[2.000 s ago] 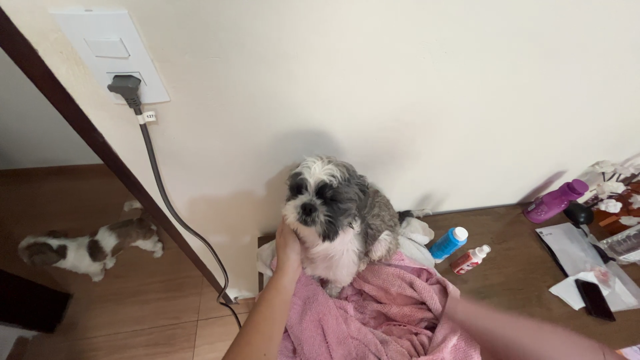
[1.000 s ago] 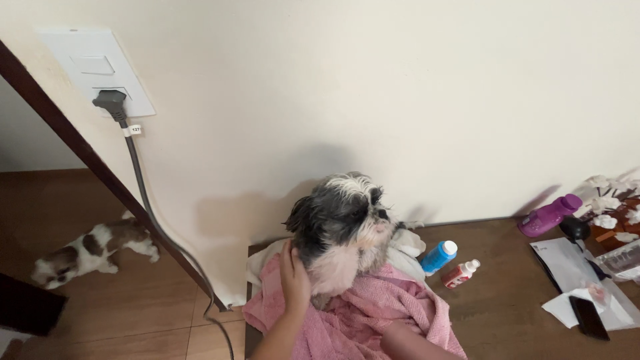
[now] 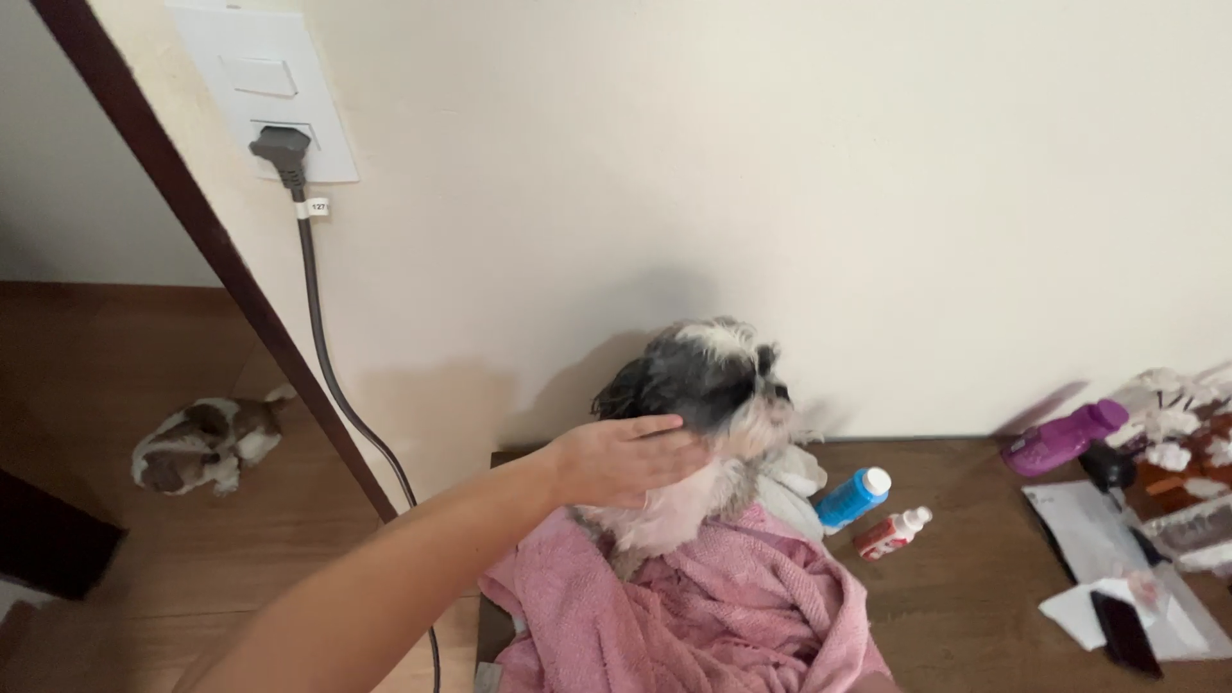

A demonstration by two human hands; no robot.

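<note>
A small grey, black and white dog (image 3: pixel 712 385) sits on a wooden surface against the wall, its head turned to the right. My left hand (image 3: pixel 630 460) lies flat against the side of its neck and cheek, fingers extended and holding nothing. A pink towel (image 3: pixel 712 616) is bunched around the dog's lower body, with a white cloth (image 3: pixel 794 486) behind it. Only a sliver of skin at the bottom edge may belong to my right arm; my right hand is out of sight.
Right of the dog stand a blue bottle (image 3: pixel 853 500) and a small red-and-white bottle (image 3: pixel 892 533). Farther right are a purple bottle (image 3: pixel 1064 439), papers and a dark phone (image 3: pixel 1124 635). A plugged-in cable (image 3: pixel 322 337) hangs left. Another dog (image 3: pixel 207 445) is on the floor.
The seated dog's head has turned from facing forward to the right. My left hand has moved up onto its neck and cheek. My right forearm has dropped mostly out of view. The floor dog has curled round.
</note>
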